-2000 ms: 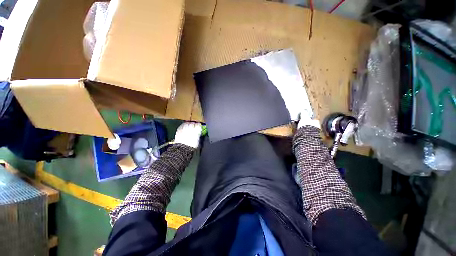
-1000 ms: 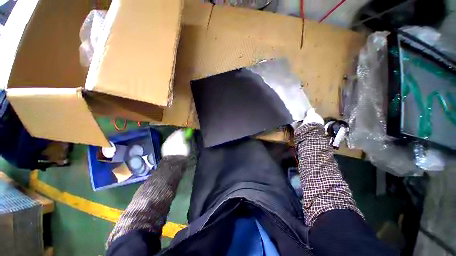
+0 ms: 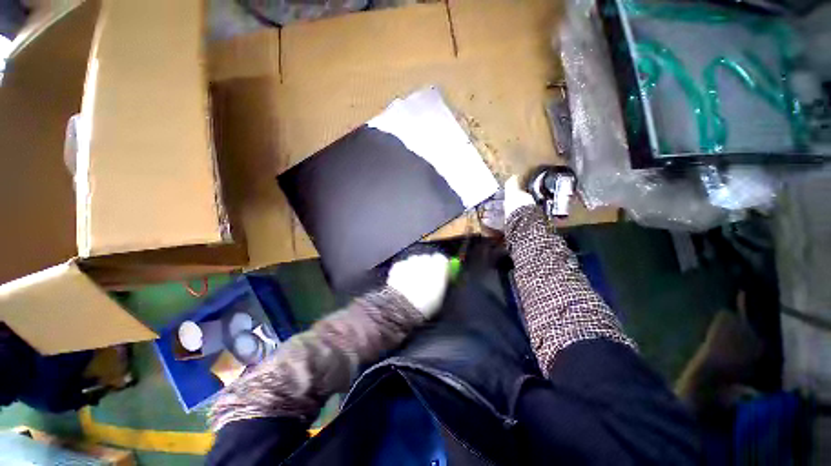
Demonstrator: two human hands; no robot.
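Observation:
The black panel (image 3: 374, 196) with a ragged silver-white patch lies on the cardboard-covered bench, its near corner over the edge. My left hand (image 3: 419, 282), in a white glove and slightly blurred, is closed around a green-handled tool (image 3: 455, 267) in front of the panel's near edge. My right hand (image 3: 518, 197), also gloved, is just right of the panel's right corner. A small greyish piece (image 3: 492, 213) is against its fingers; whether they grip it is unclear. A dark round air tool (image 3: 552, 189) with a silver-white part sits right beside this hand.
A large open carton (image 3: 150, 136) stands left of the panel. A blue bin (image 3: 196, 387) with discs is on the floor at left. The framed panel (image 3: 720, 91) on crinkled plastic (image 3: 597, 127) is at right. Dark dust lies on the cardboard (image 3: 364, 64).
The view has turned, so the bench things sit further left. My left hand has moved right with the green-handled tool, from beside the panel's left end to its near edge.

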